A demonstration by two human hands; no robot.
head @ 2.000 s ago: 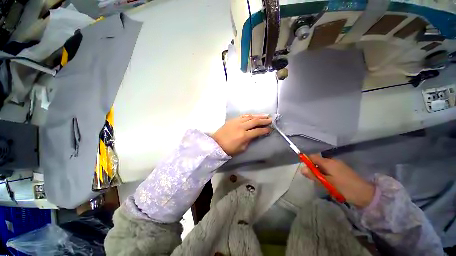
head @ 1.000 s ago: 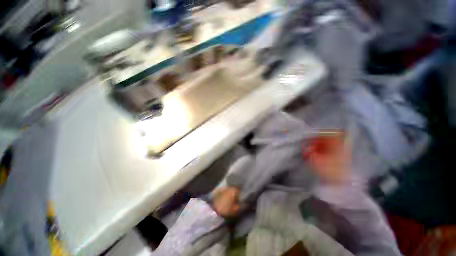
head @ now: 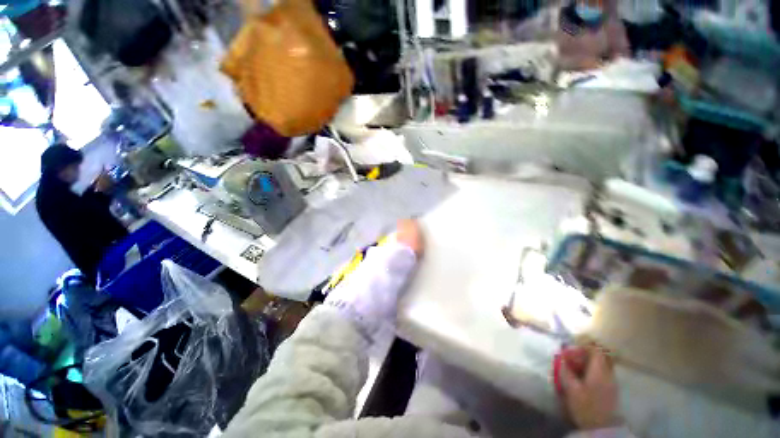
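Observation:
A grey garment panel [head: 329,227] with a short dark slit lies at the left of the white table, over a yellow and black striped edge. My left hand [head: 410,236] is at the panel's right edge, partly hidden behind its own sleeve; whether it grips the cloth is unclear. My right hand [head: 590,385] is closed around the red handles of the scissors [head: 566,369], in front of the sewing machine; the blades cannot be made out. The sewing machine [head: 667,265] with its teal stripe stands at the right, its lamp glaring at the needle area.
A clear plastic bag [head: 184,359] is at lower left, beside a blue crate [head: 141,257]. A small grey machine [head: 261,192] stands beyond the panel. An orange-brown bundle [head: 291,68] is at the top. A person in dark clothes [head: 73,210] is at far left, another at upper right.
The view has swung to the left. My left hand has moved from the lap area to the grey panel. My right hand with the scissors is now by the machine; the grey cloth it worked on is gone from there.

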